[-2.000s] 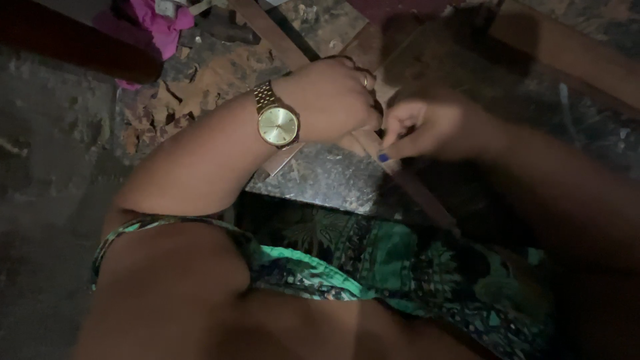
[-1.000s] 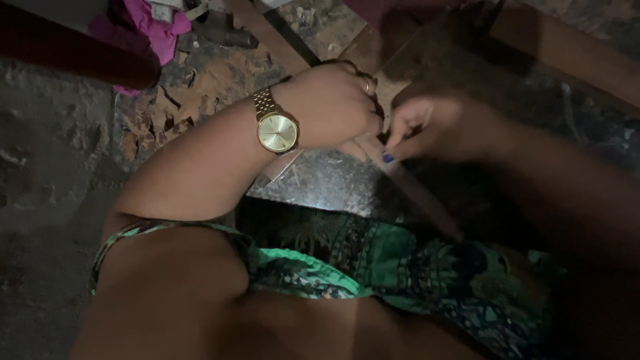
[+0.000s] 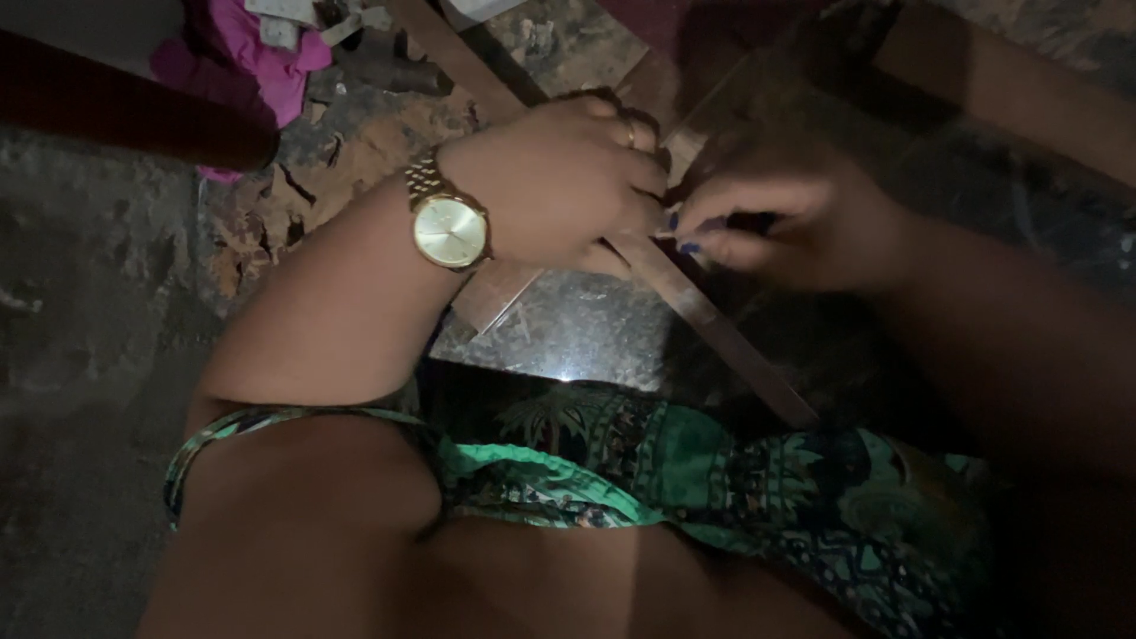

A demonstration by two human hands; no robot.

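Observation:
My left hand (image 3: 568, 177), with a gold watch at the wrist and a ring, presses down on a long narrow brown strip (image 3: 710, 328), perhaps leather. The strip runs diagonally from the upper left, under the hand, to the table's near edge. Beneath it lies a flatter brown piece (image 3: 497, 297) with a straight edge, crossing the other way. My right hand (image 3: 772, 213), with dark blue nails, is just right of the left fingers, thumb and forefinger close together at the strip's side. Whether something small is pinched between them cannot be made out.
The dark, worn tabletop (image 3: 586, 328) has peeling brown patches (image 3: 302, 195) at left. Pink cloth (image 3: 257, 62) and small pale objects lie at the upper left, near a dark rounded bar (image 3: 133, 106). A wide brown band (image 3: 1021, 89) lies at the upper right.
My right thumb and forefinger have shifted slightly against the strip's side. My left hand stays on the strip.

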